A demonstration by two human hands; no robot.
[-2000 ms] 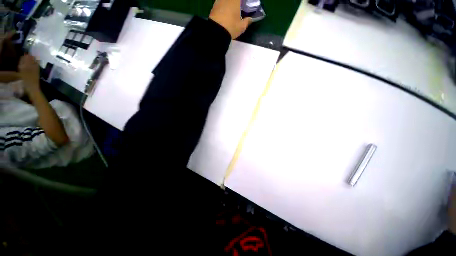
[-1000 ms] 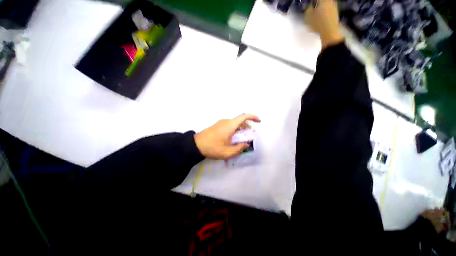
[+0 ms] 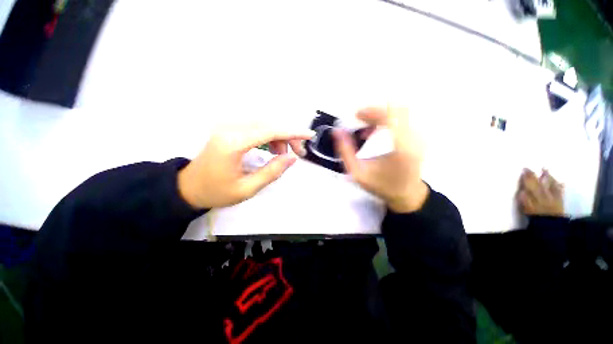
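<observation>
A black square base unit with a pale outline (image 3: 325,142) is between my hands, low over the white tabletop. My right hand (image 3: 386,158) holds it at its right side, blurred, with the fingers over it. My left hand (image 3: 232,164) has its fingertips at the unit's left edge. A white front housing with a bit of green (image 3: 255,158) shows partly under my left hand, mostly hidden by the fingers. I cannot make out a cable or plug.
A black box (image 3: 57,50) stands on the white tabletop (image 3: 201,60) at the upper left. Another person's hand (image 3: 542,193) rests at the right, near a white housing (image 3: 498,123). A dark gap crosses the table at the top. Grey and black items lie at the far right.
My right hand has come back from the pile of units with a black base unit. My left hand is now beside it, over the white housing. The view has shifted, so the pile is mostly out of sight.
</observation>
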